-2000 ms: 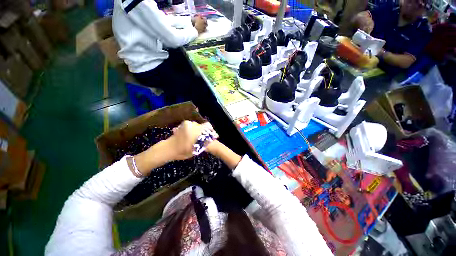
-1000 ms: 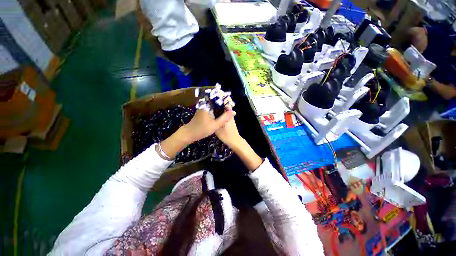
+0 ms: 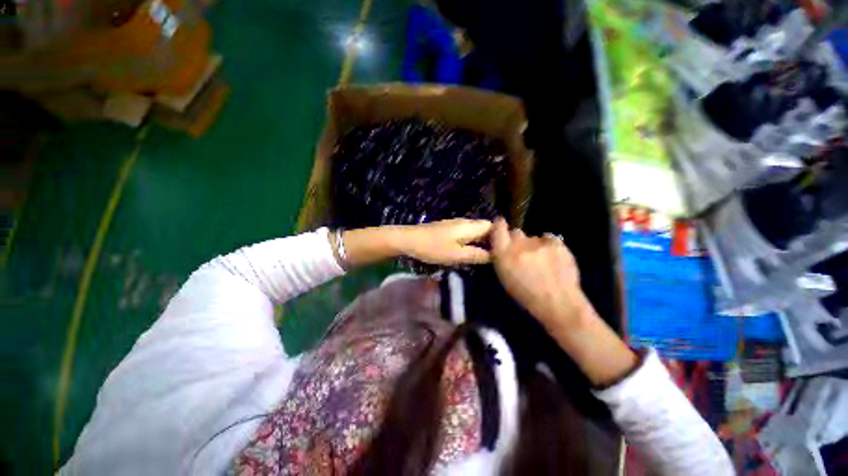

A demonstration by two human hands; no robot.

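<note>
My left hand (image 3: pixel 446 242) and my right hand (image 3: pixel 536 271) meet at the fingertips over the near right side of an open brown carton (image 3: pixel 321 181). The carton holds a mass of dark connector cables (image 3: pixel 418 172) with small light specks. My left hand points to the right with fingers together. My right hand is curled, with thumb and forefinger at the left fingertips. The picture is blurred, and I cannot make out what, if anything, is between the fingers.
The bench at right bears blue printed sheets (image 3: pixel 665 307) and blurred white units with black heads (image 3: pixel 786 209). A blue stool (image 3: pixel 432 46) stands beyond the carton. Flattened brown cartons (image 3: pixel 177 70) lie upper left on the green floor (image 3: pixel 251 139).
The view has swung right and down, so the carton and bench look closer. The cable bunch with white plugs seen in my hands is no longer visible there. My hands now meet at the fingertips.
</note>
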